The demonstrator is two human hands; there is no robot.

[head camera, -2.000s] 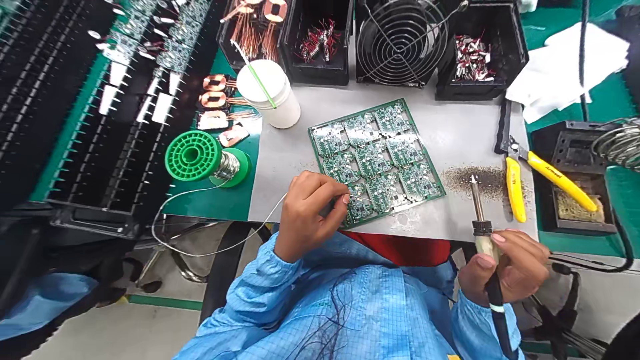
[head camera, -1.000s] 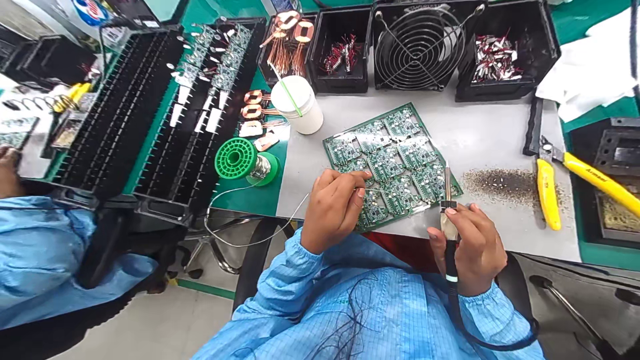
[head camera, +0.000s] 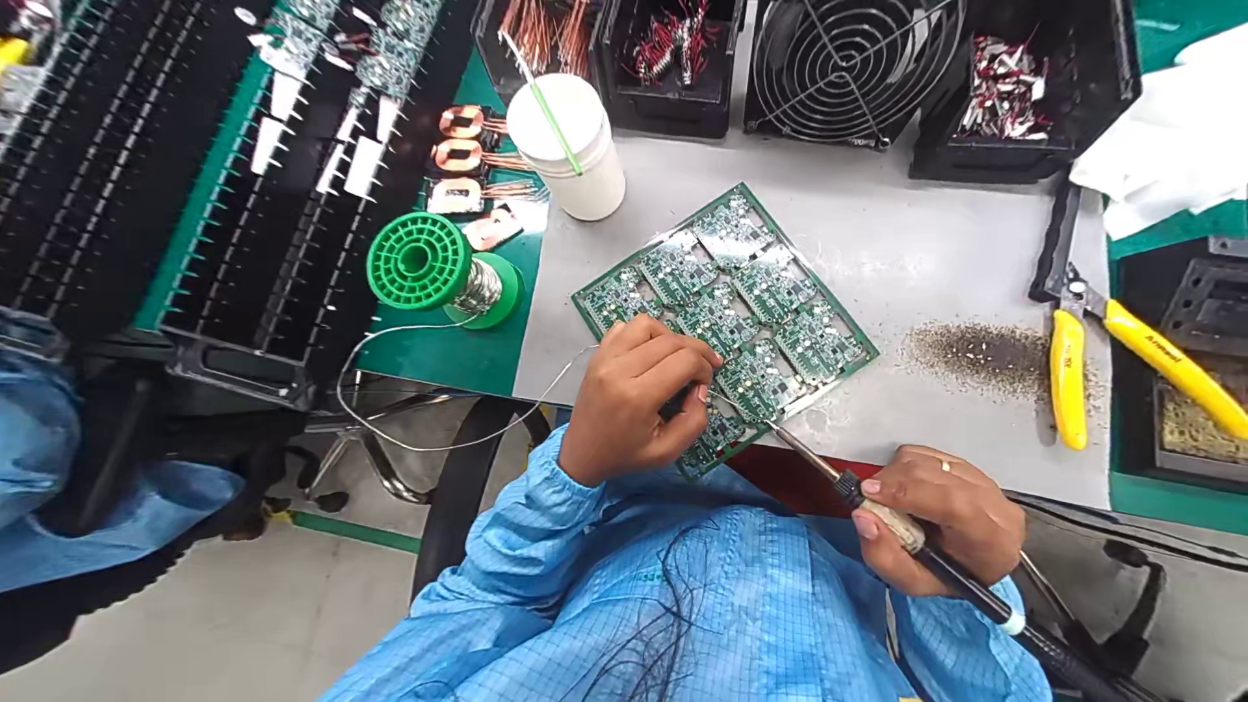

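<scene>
A panel of green circuit boards (head camera: 726, 312) lies tilted on a grey mat (head camera: 877, 224). Above its lower left part, my left hand (head camera: 648, 395) pinches thin solder wire (head camera: 546, 390), which loops back to a green spool (head camera: 419, 261). The wire's end reaches the board near the iron's tip. My right hand (head camera: 941, 517) grips a soldering iron (head camera: 892, 517) by its handle, and the tip meets the panel's lower edge area. Part of the panel is hidden under my left hand.
Yellow-handled cutters (head camera: 1071, 375) lie right of dark debris (head camera: 985, 361). Behind the panel stand a white lidded container (head camera: 585, 190), a fan (head camera: 848, 68) and black bins with wired parts (head camera: 1014, 161). Copper coils (head camera: 458, 156) and black racks (head camera: 244, 331) are at left, a sponge holder (head camera: 1204, 419) at right.
The soldering iron has moved left from beside the debris to the panel, and its tip now touches down near the solder wire. My left hand stays over the panel's lower left part.
</scene>
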